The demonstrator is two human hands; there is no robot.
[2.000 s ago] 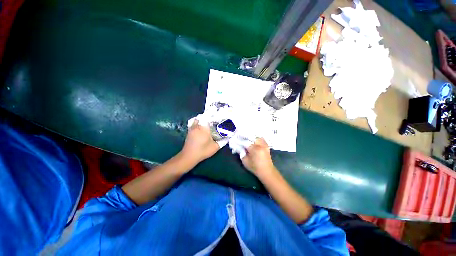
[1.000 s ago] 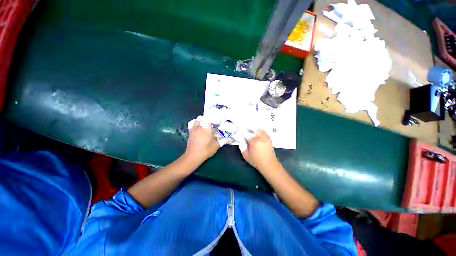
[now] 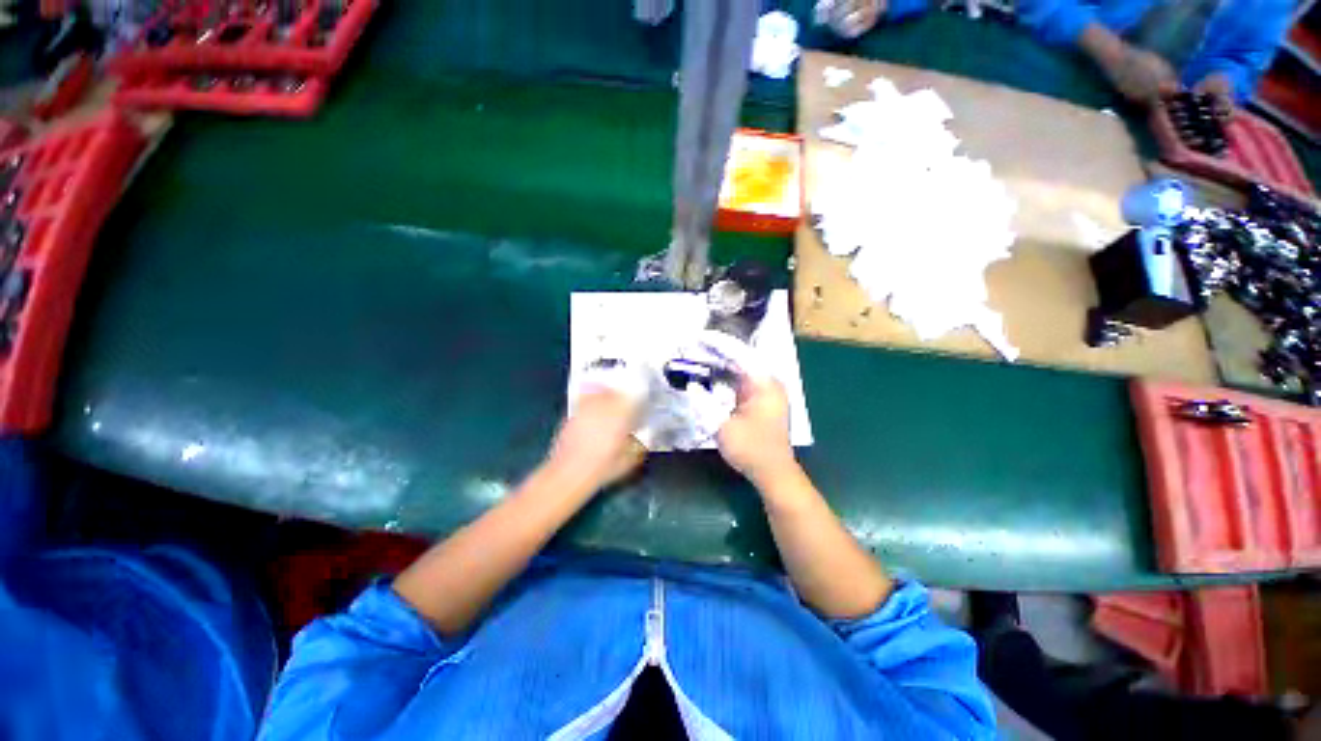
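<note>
My left hand (image 3: 600,434) is blurred at the left side of the white paper sheet (image 3: 787,391), with white material at its fingertips. My right hand (image 3: 756,424) is closed on a crumpled white cloth (image 3: 685,417). A small dark watch head (image 3: 698,375) with a shiny rim shows in the cloth, beside my right fingers. Whether my left fingers touch the watch head or cloth is too blurred to tell. A dark container with a round silvery top (image 3: 729,297) stands at the sheet's upper edge.
A grey post (image 3: 709,130) rises behind the sheet, beside an orange-rimmed box (image 3: 762,180). White cloth pieces (image 3: 916,217) lie on brown cardboard (image 3: 1065,159). A black box (image 3: 1145,278) and a red tray (image 3: 1231,478) are right; red trays (image 3: 65,261) are left. Another person's hands (image 3: 1145,75) are far right.
The view has tilted up, showing more trays and other people's hands. The watch head has moved from beside my left fingers to beside my right fingers.
</note>
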